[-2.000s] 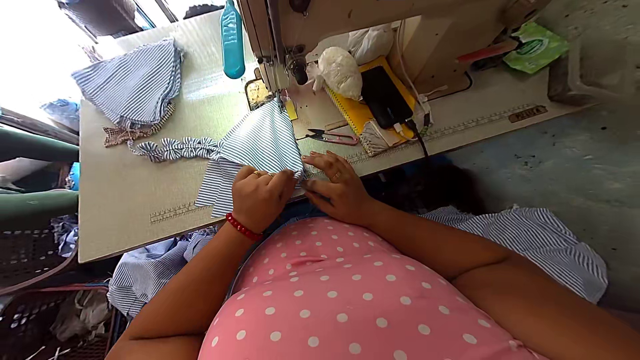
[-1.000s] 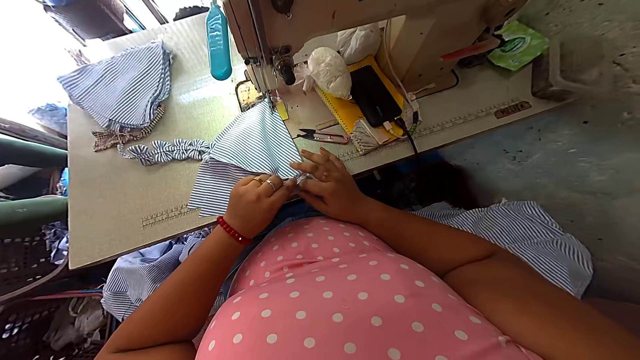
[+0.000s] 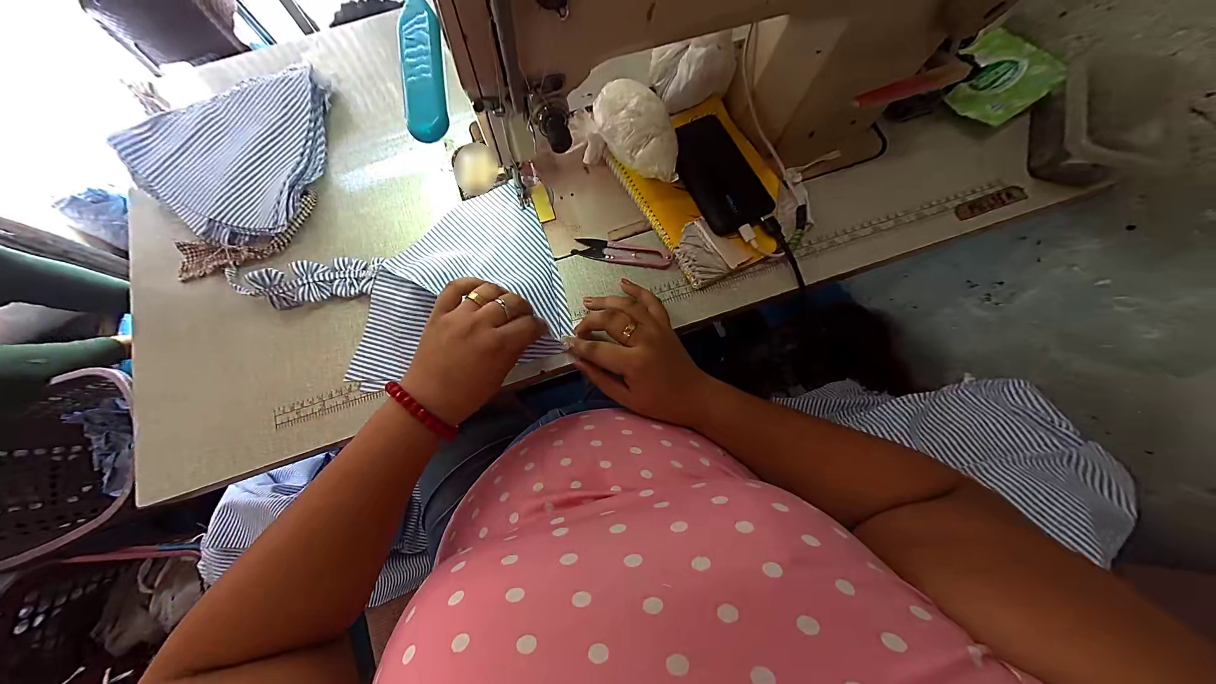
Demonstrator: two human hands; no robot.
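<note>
Blue-and-white striped fabric (image 3: pixel 484 242) lies on the sewing table, its upper corner at the presser foot (image 3: pixel 522 190) of a sewing machine. My left hand (image 3: pixel 480 342), with rings and a red bead bracelet, pinches the fabric's near edge. Close beside it, my right hand (image 3: pixel 632 351) grips the near right corner between thumb and fingertips. A gathered striped strip (image 3: pixel 309 282) runs leftward from the fabric. Thread snips with pink handles (image 3: pixel 622 254) rest to the right of the fabric. The exact fold between my fingers is hidden.
Stacked striped pieces (image 3: pixel 237 157) lie at the table's back left. Under the machine arm are a yellow notebook (image 3: pixel 655 209), a black power bank with cables (image 3: pixel 724 176) and a white plastic bundle (image 3: pixel 635 130). A basket (image 3: pixel 62 465) stands left; more striped cloth (image 3: pixel 988 446) hangs at right.
My hands stay at the fabric's near edge. The fingers of my right hand have shifted, and its fingertips are now at the near right corner.
</note>
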